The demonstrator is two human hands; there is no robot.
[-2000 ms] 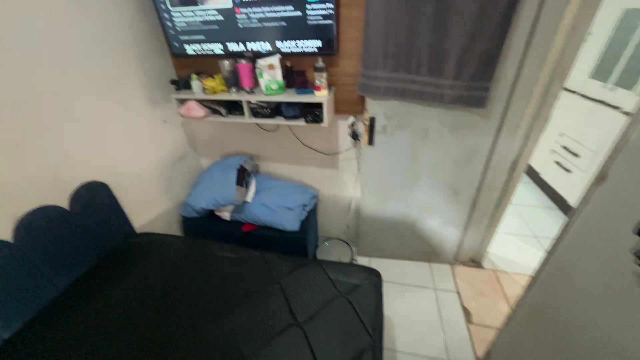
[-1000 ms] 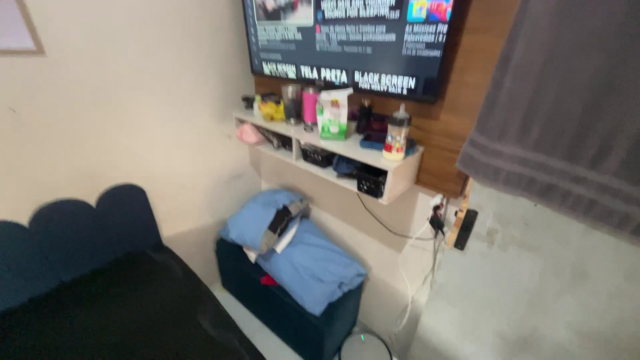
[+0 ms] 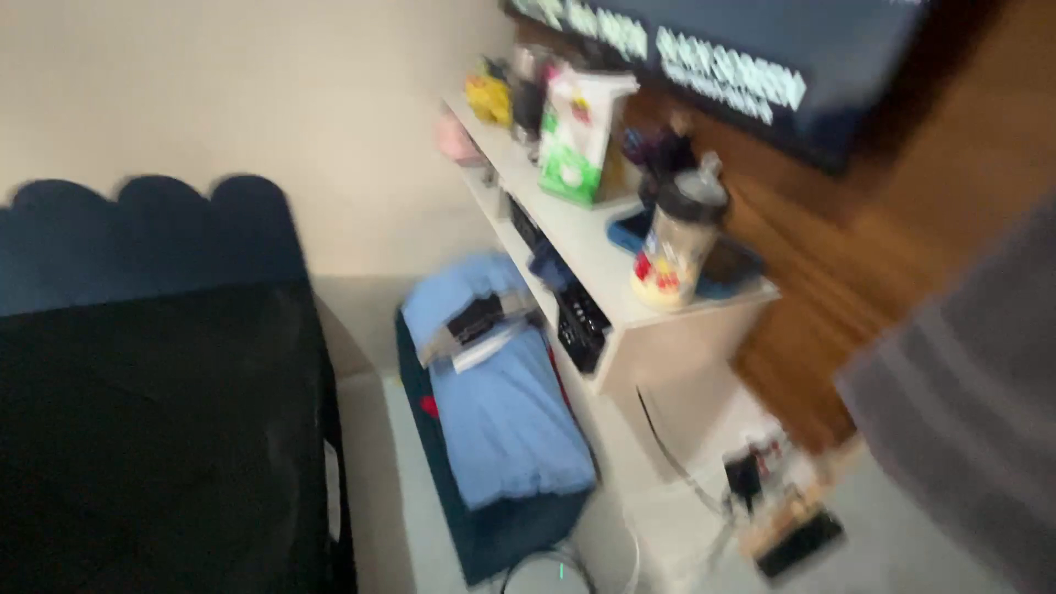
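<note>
Neither my left hand nor my right hand shows in the head view. Blue pillows or folded bedding [image 3: 516, 412] lie on a dark upholstered bench [image 3: 511, 536], with a grey and black cloth item [image 3: 477, 320] on top. Above it, a white wall shelf [image 3: 594, 247] carries a clear bottle with a dark lid [image 3: 678, 239], a white and green packet [image 3: 580, 136], a yellow item [image 3: 488, 99], a dark tumbler [image 3: 528, 95] and blue items. A pink item [image 3: 456, 139] hangs at the shelf's far end. The picture is blurred.
A black-covered bed [image 3: 157, 445] with a scalloped dark headboard [image 3: 157, 235] fills the left. A television [image 3: 742, 66] hangs above the shelf on wood panelling. Right are a grey towel or curtain [image 3: 973, 388], plugs with cables [image 3: 747, 478] and a dark device [image 3: 799, 544]. A round device [image 3: 549, 575] sits below the bench.
The view has moved in toward the shelf and bench and tilted; the doorway and tiled floor at the right of the earliest frame are out of sight.
</note>
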